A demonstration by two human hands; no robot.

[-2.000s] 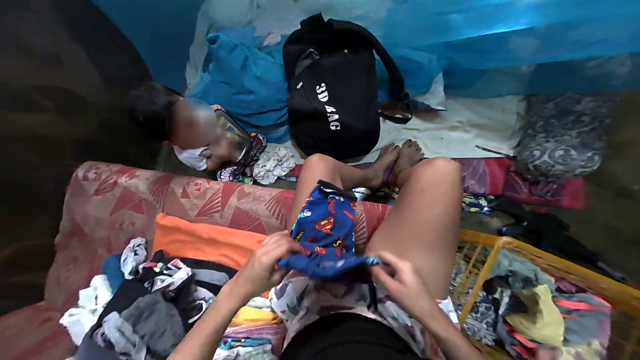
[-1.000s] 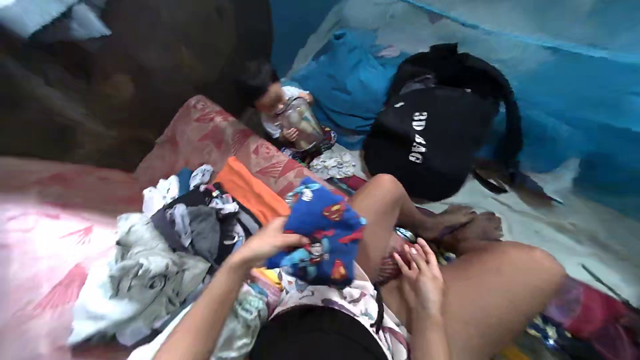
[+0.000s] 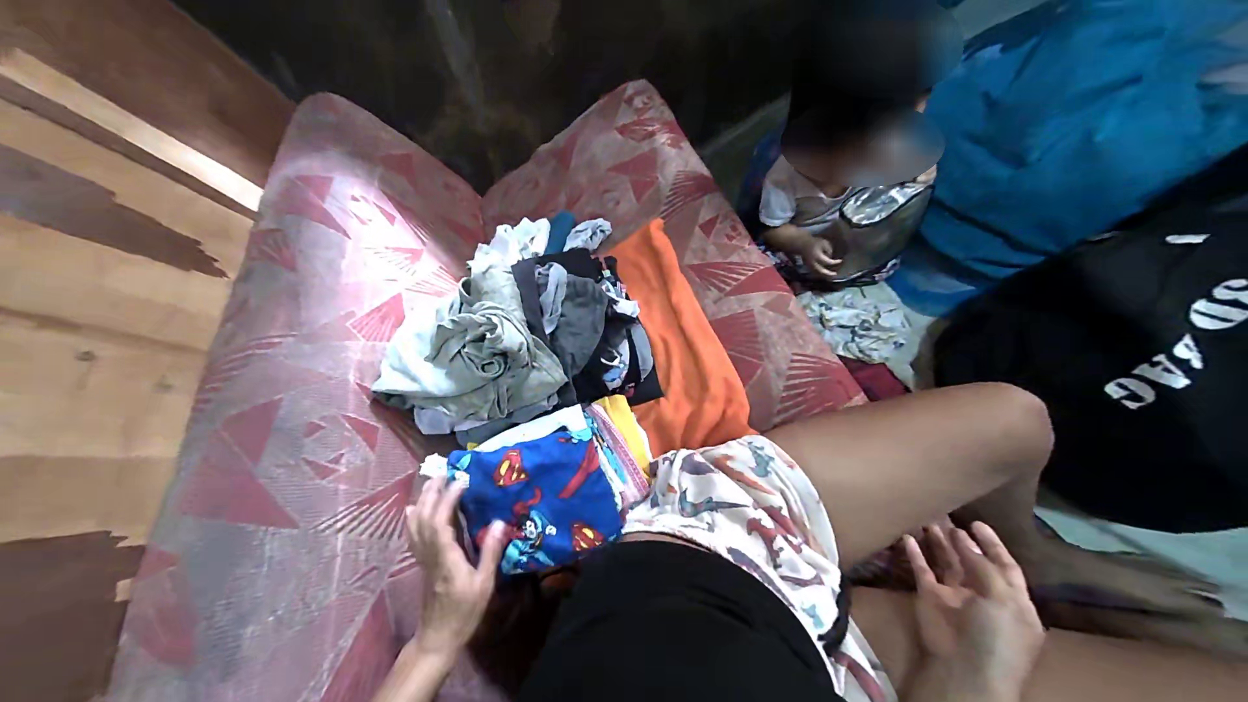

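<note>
The folded blue cloth with superhero print (image 3: 546, 497) lies on a stack of folded clothes beside my hip, on the patterned foam mattress (image 3: 263, 419). My left hand (image 3: 453, 565) is at its left edge, fingers apart, with the thumb over the cloth; whether it still presses on it is hard to tell. Over my bare leg at the lower right is my right hand (image 3: 975, 604), palm partly up, fingers spread, holding nothing. Behind the blue cloth are a heap of grey and white clothes (image 3: 487, 341), dark clothes (image 3: 585, 331) and an orange cloth (image 3: 682, 341).
A small person (image 3: 838, 214) sits beyond the mattress, holding a shiny object. At the right are a black bag (image 3: 1092, 380) with white lettering and blue fabric (image 3: 1053, 127). Wooden boards (image 3: 107, 361) border the mattress at the left. A crumpled printed cloth (image 3: 858, 322) lies on the floor.
The blue printed cloth, held up in my left hand a second ago, now lies on the clothes stack, and that hand has opened. The view has swung left toward the mattress.
</note>
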